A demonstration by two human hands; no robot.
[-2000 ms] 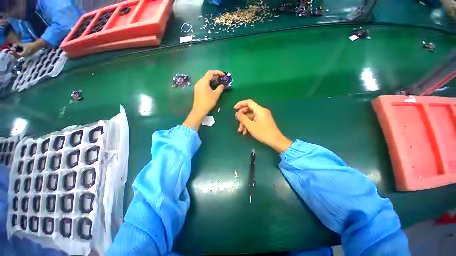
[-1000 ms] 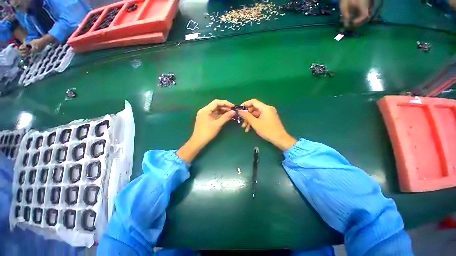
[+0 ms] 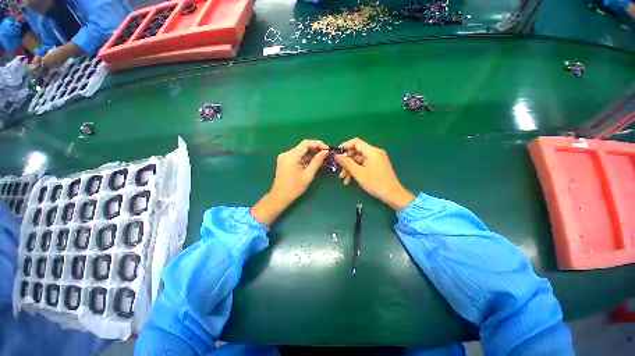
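Observation:
A small dark electronic module (image 3: 333, 161) with silvery and purple glints is held in the fingertips of both hands, over the middle of the green surface. My left hand (image 3: 296, 172) grips it from the left and my right hand (image 3: 369, 169) from the right. The fingers cover much of it. A thin dark stick-like tool (image 3: 358, 240) lies below the hands, pointing away from me. A tiny pale speck (image 3: 334, 237) lies left of the tool.
A white blister tray (image 3: 150, 240) with dark pieces lies left; a pink-red foam tray (image 3: 585, 201) right. Modules lie beyond the hands (image 3: 210, 112), (image 3: 415, 103). Far side: filled foam tray (image 3: 177, 35), tan pile (image 3: 348, 22), dark heap (image 3: 433, 12). A person's blue sleeve (image 3: 103, 24) shows far left.
My left hand has brought the module back to my right hand, which now also holds it. The modules on the green surface have shifted left. Another person's hand at the far side has gone.

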